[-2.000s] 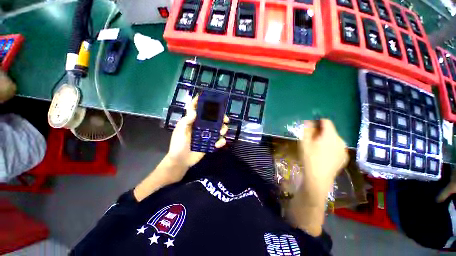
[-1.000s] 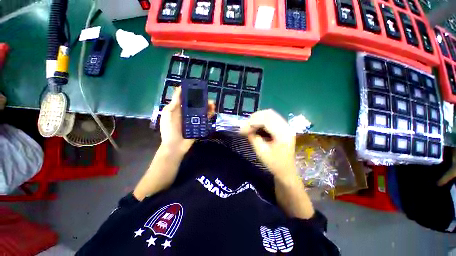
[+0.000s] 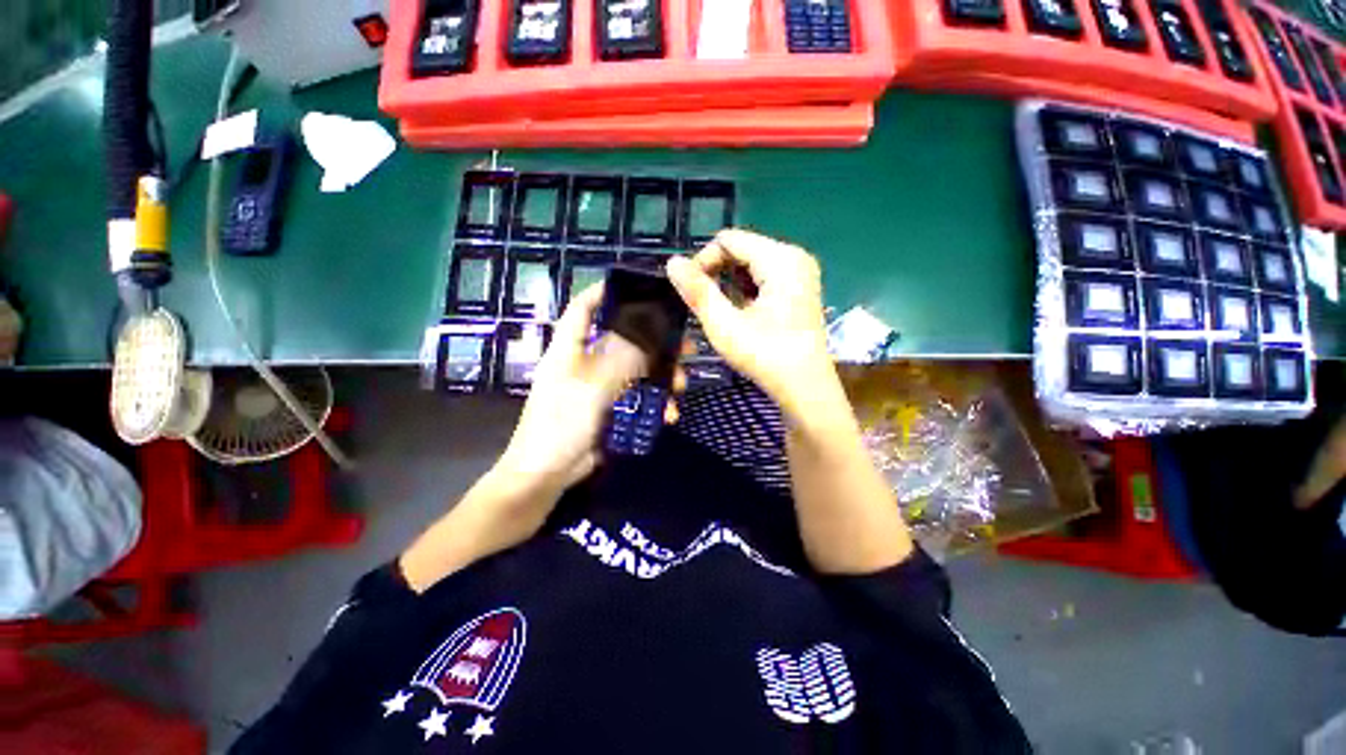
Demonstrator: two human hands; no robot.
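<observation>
My left hand (image 3: 568, 387) holds a dark keypad phone (image 3: 638, 421) above my lap at the bench edge, its dark screen end tilted up and away from me. My right hand (image 3: 760, 303) is at the phone's upper right corner, thumb and forefinger close together; whether something thin is pinched there cannot be told. The lens tray (image 3: 567, 251), with rows of black-bordered squares, lies on the green bench just behind the phone. The phone and my hands cover part of its front rows.
Red-orange phone trays (image 3: 635, 106) stand along the back. A second lens tray (image 3: 1175, 266) lies right. A waste box (image 3: 960, 457) with clear scraps is below the edge. Left are a separate phone (image 3: 254, 204), white paper (image 3: 349, 149), and a black duct (image 3: 129, 133) above a round nozzle (image 3: 149, 376).
My right hand has moved in and up from the right to the phone's top. The phone has shifted right and tilted. The whole view has shifted a little.
</observation>
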